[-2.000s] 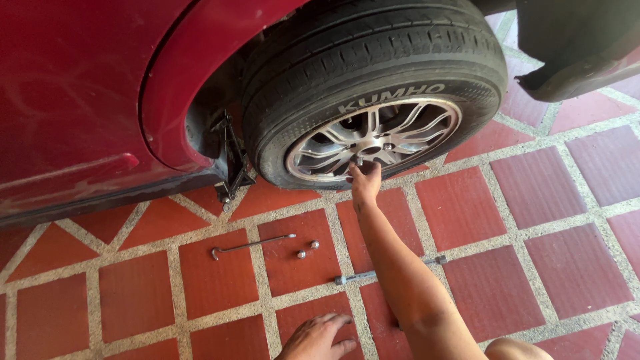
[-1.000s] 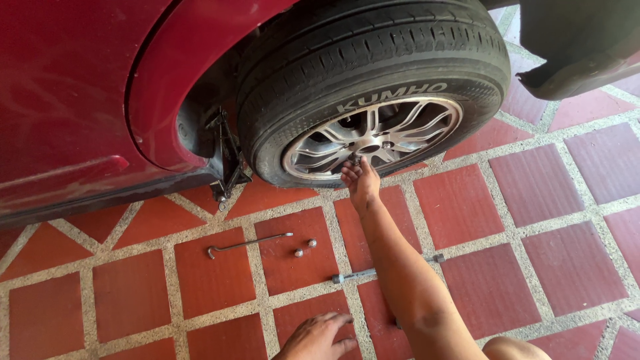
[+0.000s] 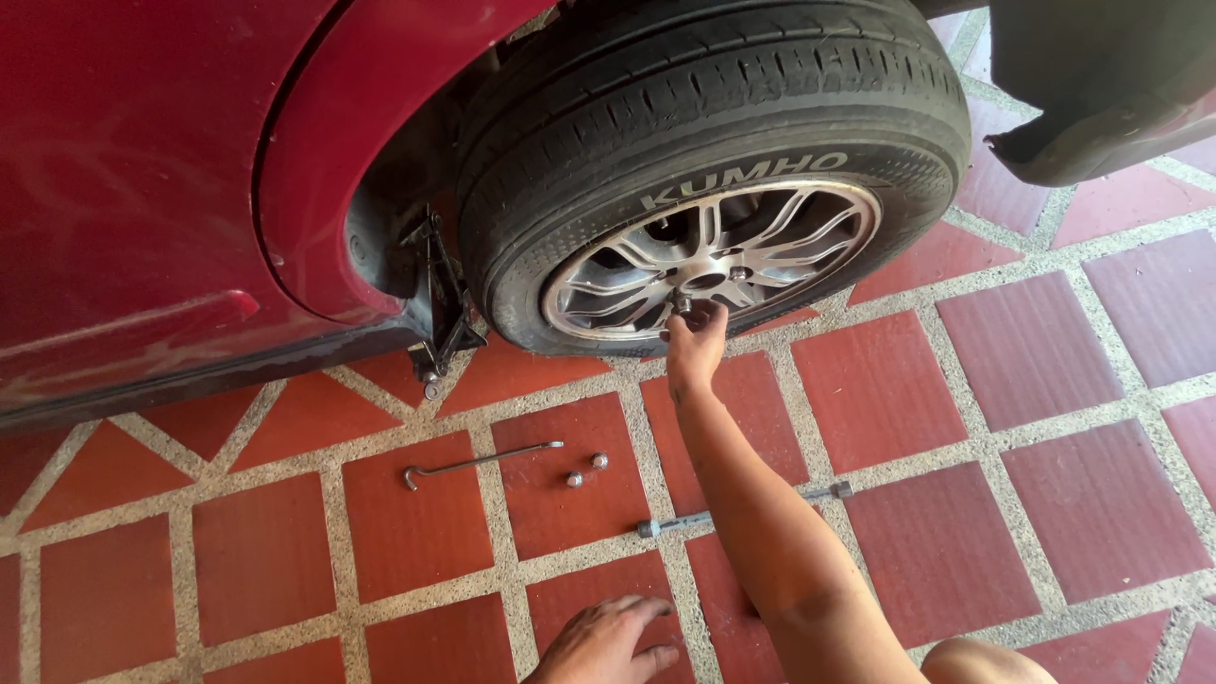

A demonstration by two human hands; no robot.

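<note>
My right hand (image 3: 696, 334) reaches to the lower part of an alloy wheel (image 3: 705, 275), its fingers closed around a lug nut (image 3: 682, 303) at the hub's lower left. A Kumho tyre (image 3: 560, 190) surrounds the wheel. Low in the view, my left hand (image 3: 613, 641) rests over the red floor tiles with fingers apart, holding nothing. Two loose lug nuts, one nearer (image 3: 574, 480) and one farther (image 3: 598, 461), lie on a tile beside a hooked metal rod (image 3: 484, 460). A lug wrench (image 3: 676, 523) lies on the floor, partly hidden under my right forearm.
A scissor jack (image 3: 440, 313) stands under the red car body (image 3: 142, 190), left of the tyre. At the upper right hangs a dark bumper edge (image 3: 1092, 123). Tiles with rough pale joints (image 3: 902, 380) form the floor. My bare knee shows at the bottom edge.
My right hand has shifted slightly at the wheel's lower hub, its fingers changing position around the nut. My left hand, the loose nuts and the tools on the floor have stayed in place.
</note>
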